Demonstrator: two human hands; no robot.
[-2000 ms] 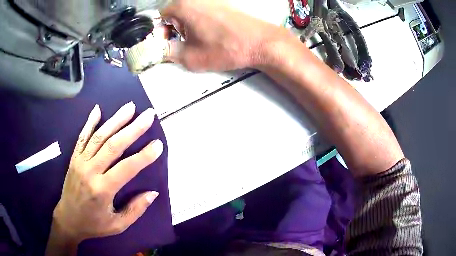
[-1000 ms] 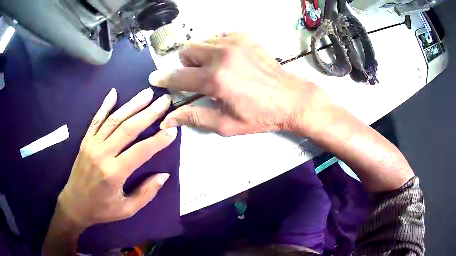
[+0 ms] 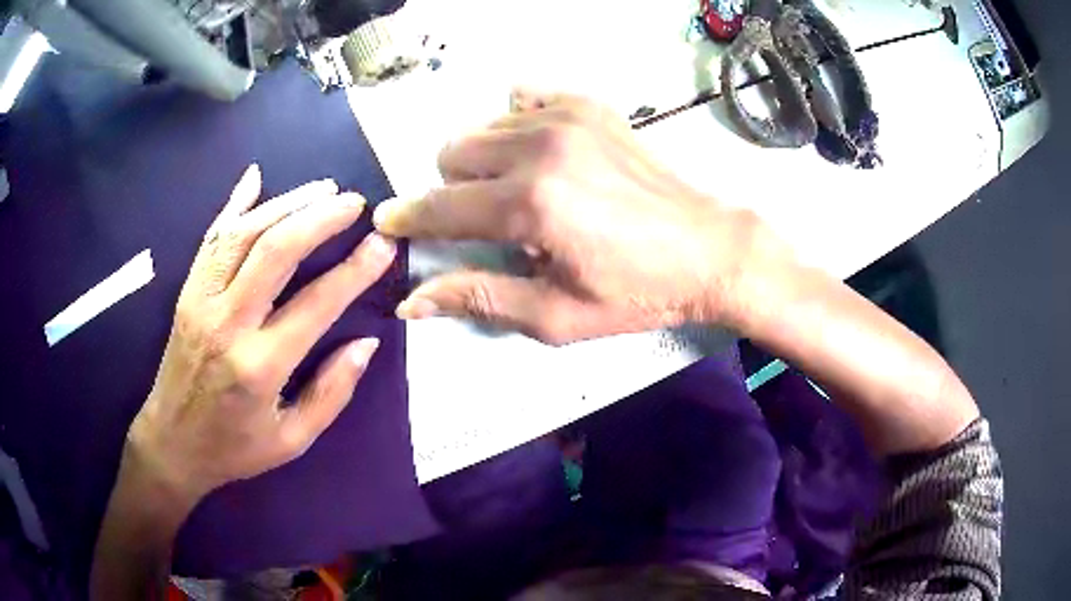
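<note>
A dark purple garment panel (image 3: pixel 106 434) with a short slanted white strip (image 3: pixel 101 296) lies flat on the white machine table. My left hand (image 3: pixel 253 335) rests on it, palm down with fingers spread, holding nothing. My right hand (image 3: pixel 587 223) is at the panel's right edge, index fingertip on the edge beside my left fingertips, thumb just below. Its thumb and index finger are apart. The small metal parts of the sewing machine (image 3: pixel 206 53) and a cream ribbed knob (image 3: pixel 374 52) are above the panel's top edge.
Dark shears with wrapped handles (image 3: pixel 769 88) lie at the top right beside a red tool (image 3: pixel 720 18). The white table (image 3: pixel 505 405) has a front edge with fine scale marks. Purple cloth (image 3: pixel 681 470) hangs below it. Orange things show at the bottom left.
My right hand has come from the ribbed knob down to the panel's right edge. My left fingers have shifted and bent slightly. The view has moved, so the machine head sits higher.
</note>
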